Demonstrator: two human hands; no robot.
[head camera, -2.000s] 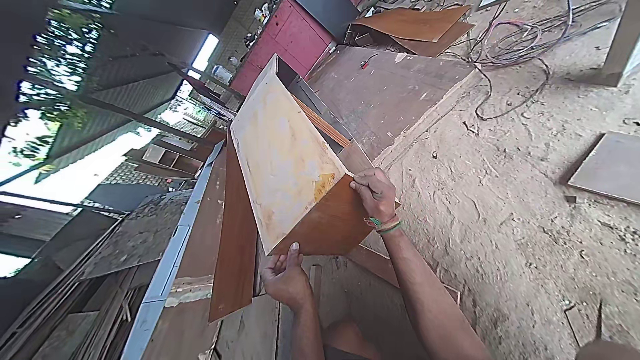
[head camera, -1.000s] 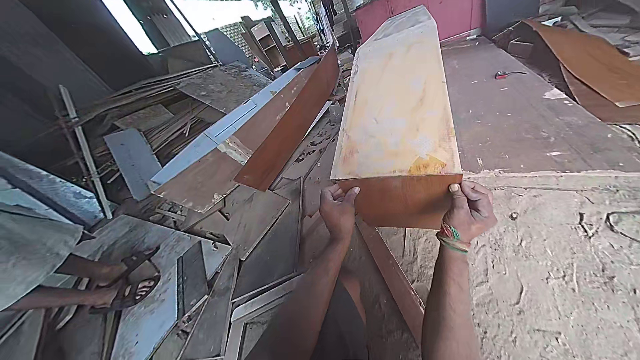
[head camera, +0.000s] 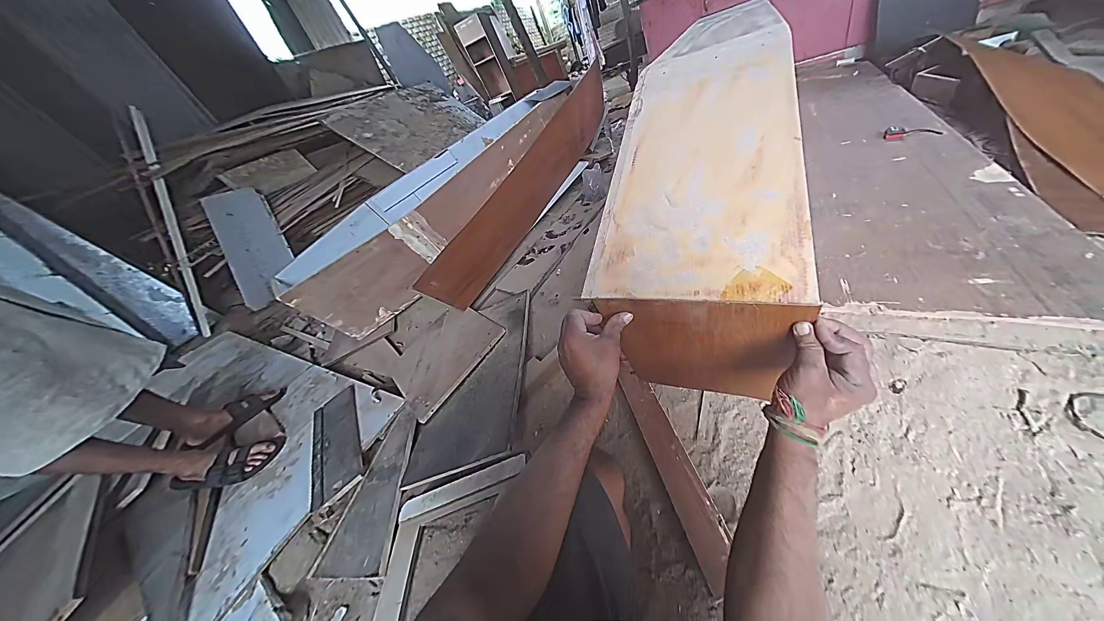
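A long wooden box (head camera: 711, 181), with a pale, stained upper face and a reddish-brown near end, stretches away in front of me. My left hand (head camera: 593, 352) grips the left corner of that near end, thumb on the brown face. My right hand (head camera: 826, 366), with colored threads around the wrist, grips the right corner in the same way. The box's far end reaches a pink cabinet (head camera: 832, 28). Its underside and the fingers behind the edges are hidden.
A brown board (head camera: 931, 198) lies on the right with a small red and black tool (head camera: 897, 133) on it. Long brown planks (head camera: 517, 190) and scrap boards (head camera: 457, 354) lie left. Another person's sandaled feet (head camera: 246, 440) stand at far left. Curved brown sheets (head camera: 1048, 112) lie at far right.
The view has turned strongly since two seconds ago. The box, with its open side showing then, now shows its pale face upward. Both hands remain on its near end.
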